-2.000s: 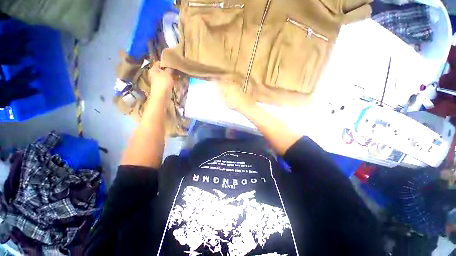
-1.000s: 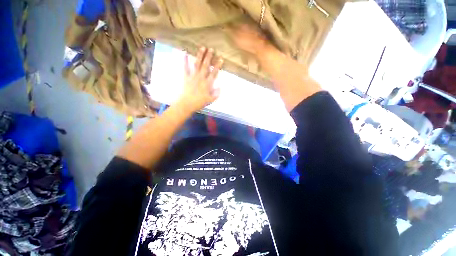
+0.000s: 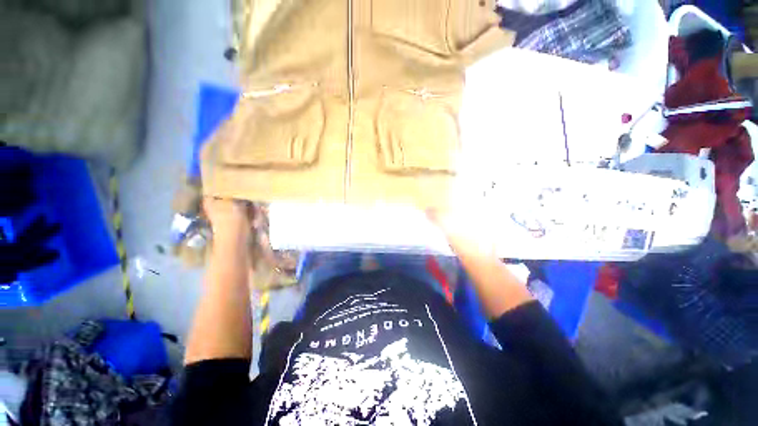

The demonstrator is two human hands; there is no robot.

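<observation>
A tan jacket (image 3: 349, 125) lies spread over the white sewing machine table (image 3: 357, 229), its closed front zipper running down the middle. Two short zips sit above two patch pockets. My left hand (image 3: 226, 212) holds the jacket's bottom hem (image 3: 274, 190) at its left corner; the fingertips are partly hidden at the cloth. My right hand (image 3: 445, 223) is at the hem's right part, washed out by glare, so its fingers are hard to make out.
The white sewing machine (image 3: 590, 212) stands at the right. Tan garments (image 3: 278, 265) hang left of the table. A blue bin (image 3: 58, 225) and plaid garments (image 3: 79, 378) lie on the left floor. More plaid cloth (image 3: 573, 32) and red cloth (image 3: 706, 125) are at the upper right.
The jacket now lies straighter, its pockets and hem in full view. My left hand has moved from the table edge to the left hem corner. My right hand has moved off the jacket front to the hem.
</observation>
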